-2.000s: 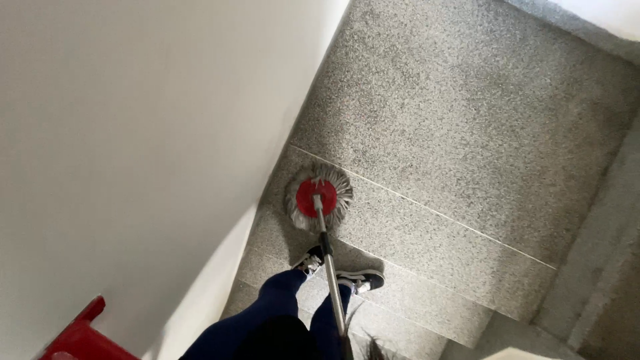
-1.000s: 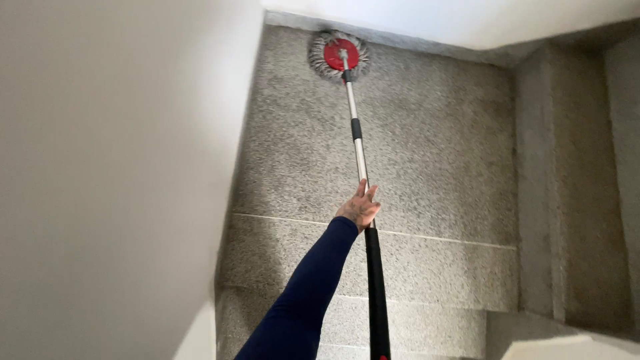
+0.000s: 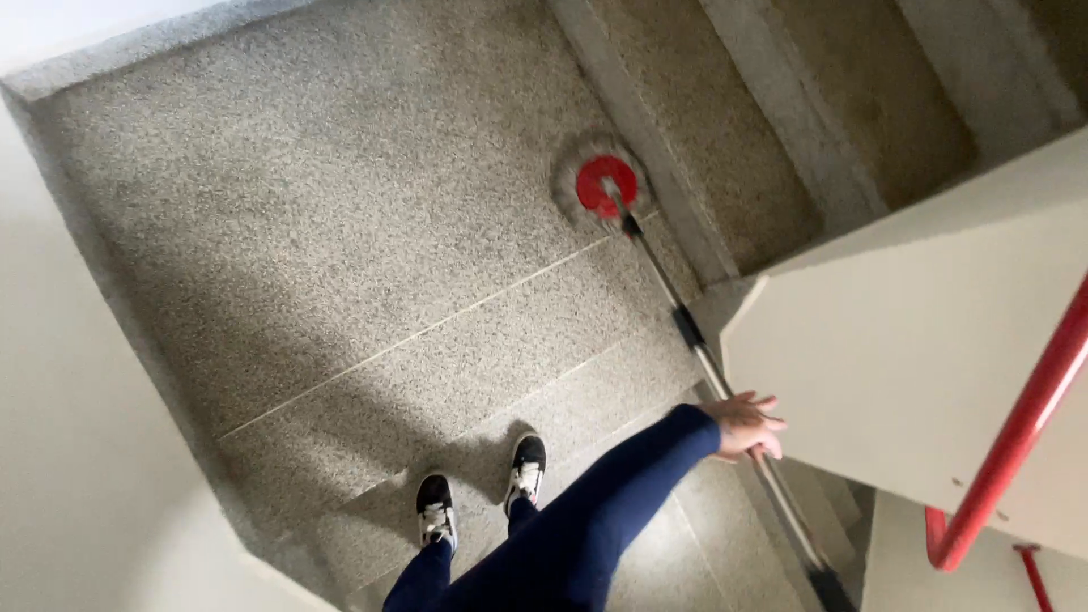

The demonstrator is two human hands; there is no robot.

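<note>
A round mop head with grey strands and a red disc lies on the speckled landing, close to the base of the upward steps. Its metal mop handle, with black joints, slants down to the lower right. My left hand, in a dark blue sleeve, is laid loosely around the pole partway along, its fingers spread. The handle's black lower part runs out of the frame at the bottom. My right hand is not in view.
My black and white shoes stand at the stair edge below the landing. Grey steps rise at the upper right. A pale wall borders the left; a red handrail is fixed along the right-hand wall.
The mop head has moved from the landing's far edge, by the wall, to beside the upward steps on the right. The view has turned considerably. My left hand remains at the pole.
</note>
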